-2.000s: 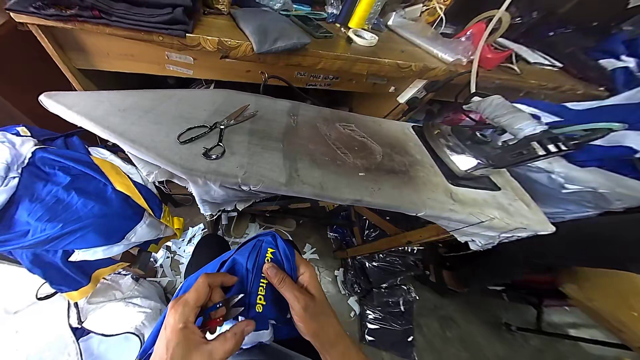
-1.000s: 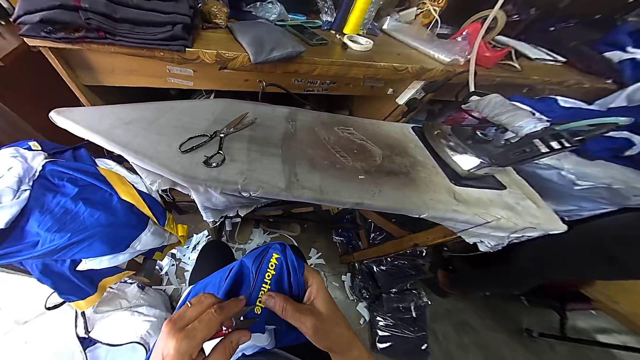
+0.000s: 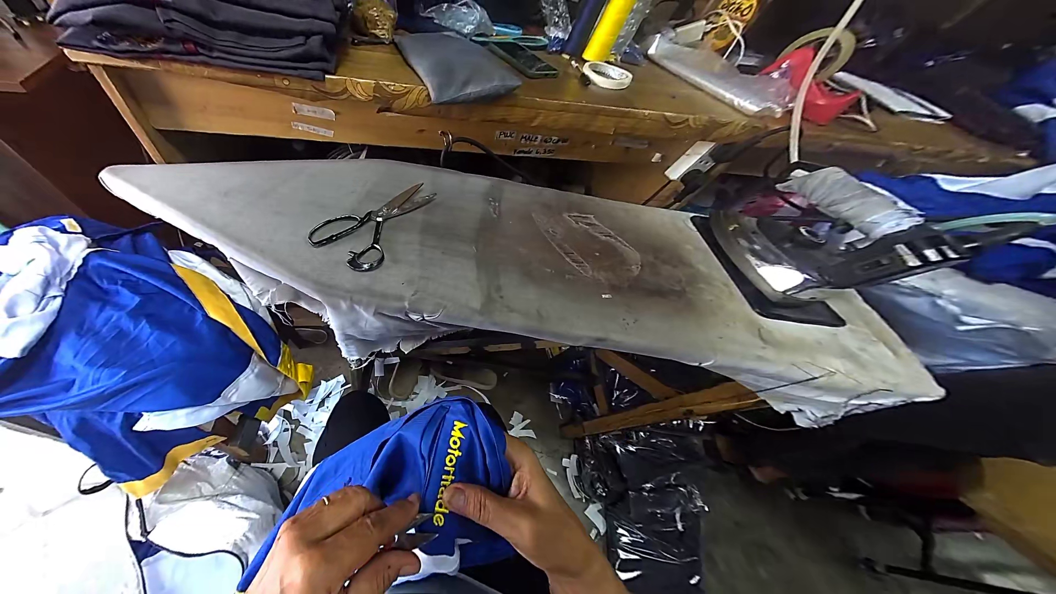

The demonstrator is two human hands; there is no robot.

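A blue cloth garment [image 3: 388, 470] with yellow embroidered lettering lies over my lap. My left hand [image 3: 342, 536] is closed around small thread snips [image 3: 412, 536], whose blades point at the lower end of the lettering; its fingers also touch the cloth. My right hand [image 3: 536, 520] grips the garment from the right, thumb on top beside the letters and fingers behind it. Black-handled scissors [image 3: 375, 227] rest partly spread on the grey ironing board [image 3: 462, 280], beyond my hands.
An iron [image 3: 792, 256] stands on a dark pad at the board's right end. Blue, white and yellow garments [image 3: 124, 322] are heaped at left. Behind, a wooden table [image 3: 396, 115] holds folded dark clothes [image 3: 198, 33], a phone and a tape roll. Paper scraps and plastic-wrapped packs [image 3: 656, 520] lie below.
The red-handled snips showed more clearly two seconds ago; my left fingers now cover much of them. My right thumb has moved from the upper lettering down to its lower part.
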